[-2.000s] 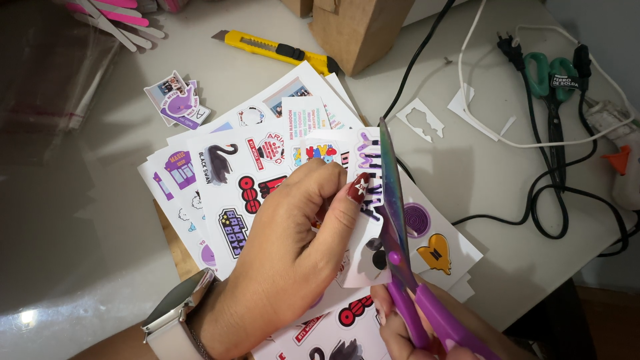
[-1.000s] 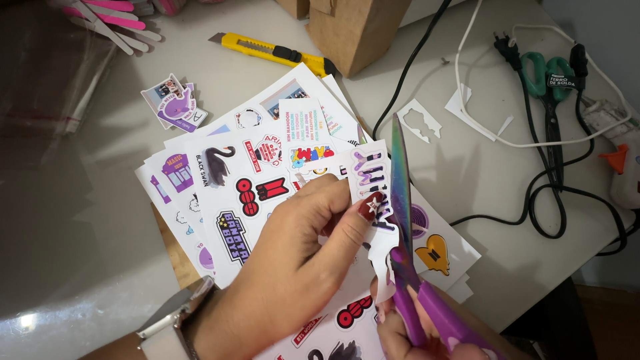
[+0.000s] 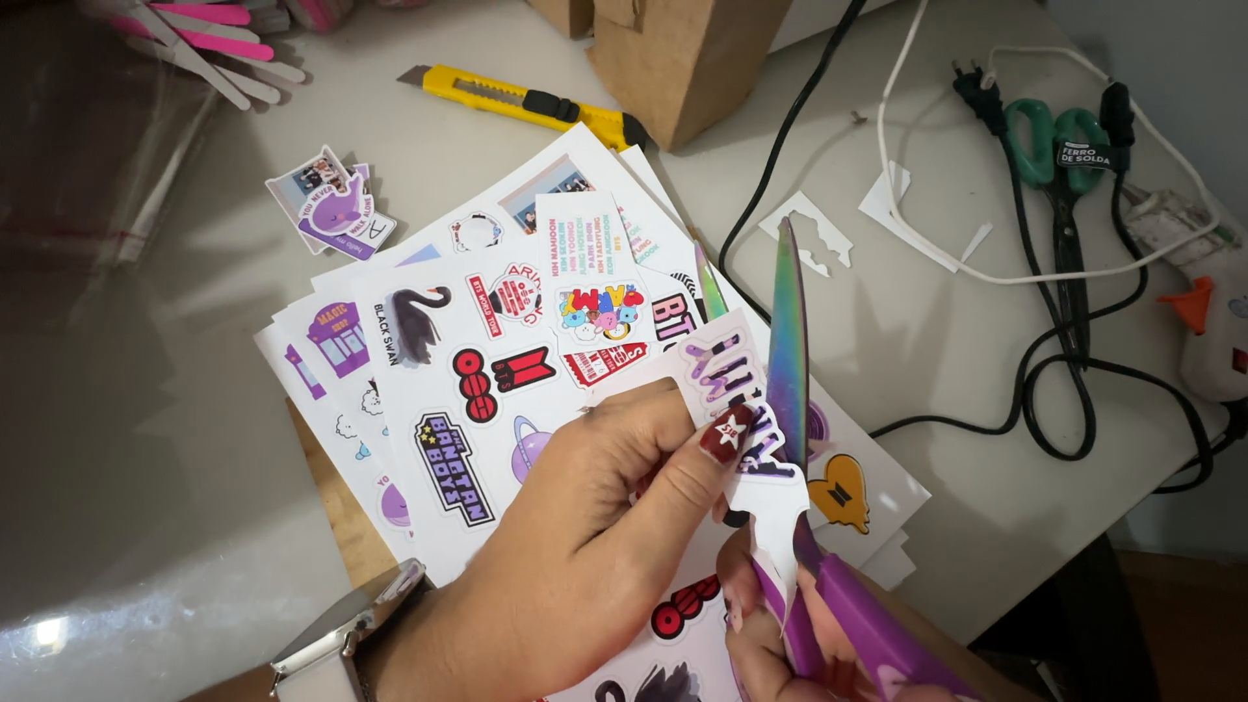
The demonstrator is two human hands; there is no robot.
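Note:
My left hand (image 3: 595, 526), with a watch on its wrist, pinches a sticker piece with purple and black lettering (image 3: 726, 370) between thumb and fingers. At lower right, my right hand (image 3: 770, 624) grips the purple handles of scissors (image 3: 792, 341) with iridescent blades. The blades stand apart, one on each side of the piece, and a partly cut white paper strip (image 3: 775, 517) hangs over the handle end. Beneath both hands lie printed sticker sheets (image 3: 507, 429), partly hidden by the left hand.
A yellow utility knife (image 3: 517, 97) lies beyond the sheets, near a cardboard box (image 3: 682, 68). Cut-out stickers (image 3: 336, 210) are at left, nail files (image 3: 210, 49) at upper left. Paper scraps (image 3: 809, 234), green-handled scissors (image 3: 1068, 224), a black cable (image 3: 1033, 370) and a glue gun (image 3: 1214, 331) lie right.
The scissor blades have spread wider since a second ago. The lettered piece has turned in my left hand, and the white strip at its lower end hangs longer than two seconds ago.

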